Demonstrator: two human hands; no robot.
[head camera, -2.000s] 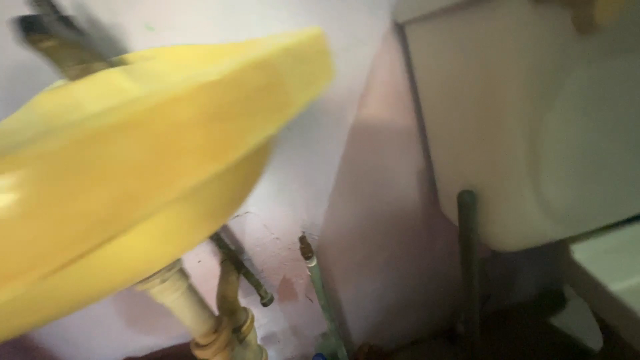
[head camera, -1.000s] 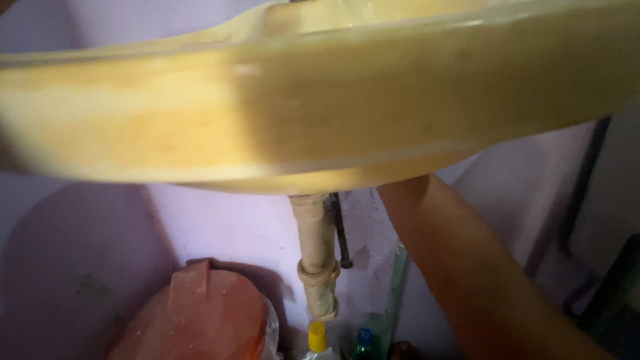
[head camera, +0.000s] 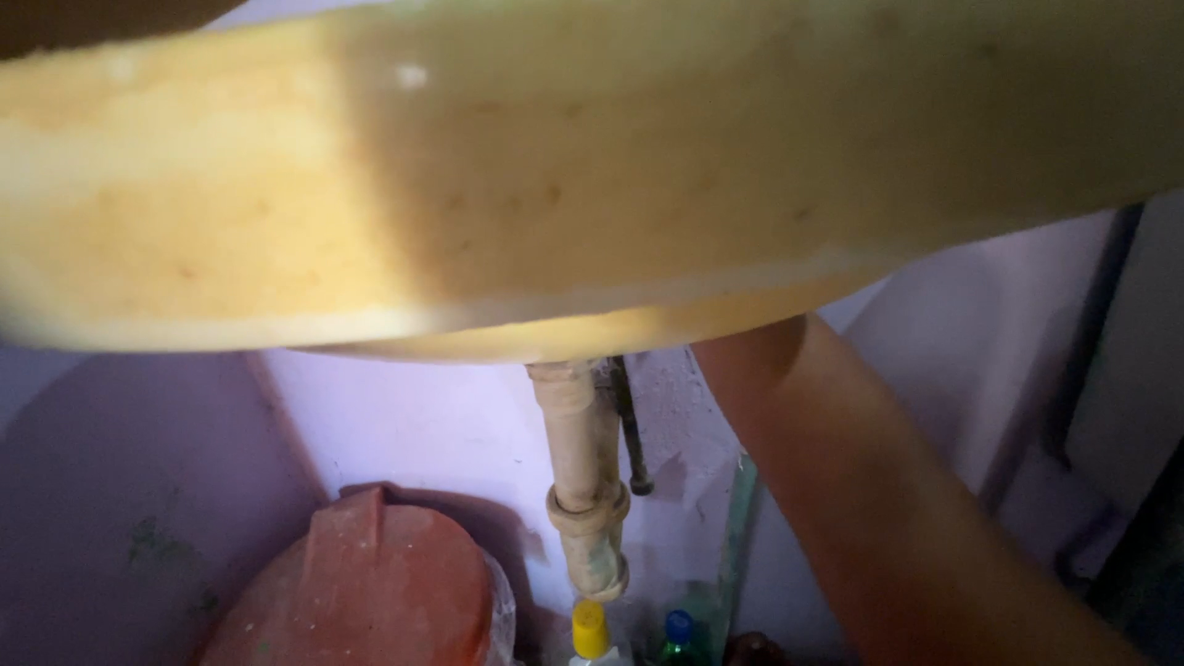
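Observation:
A yellow wash basin (head camera: 573, 185) fills the upper part of the view, its front rim close to the camera. From its underside hangs a cream plastic drain pipe (head camera: 578, 444) with a collar, and a dark thin pipe or hose (head camera: 632, 425) runs down just behind it. My right forearm comes up from the lower right and reaches behind and under the basin; the basin hides my right hand, so what it touches does not show. At the top left corner a dark, blurred patch of skin lies above the rim, possibly part of my left arm; no left hand can be made out.
Below on the left is a dusty red plastic lid (head camera: 370, 583) on a container. Under the drain pipe stand a bottle with a yellow cap (head camera: 589, 629) and a green bottle with a blue cap (head camera: 678, 629). A pale green pipe (head camera: 737, 536) rises along the purple wall (head camera: 416, 421).
Two seconds ago no arm showed below the basin; my right forearm has since come in beneath it. The view has swung considerably since then and moved closer to the basin over the last second.

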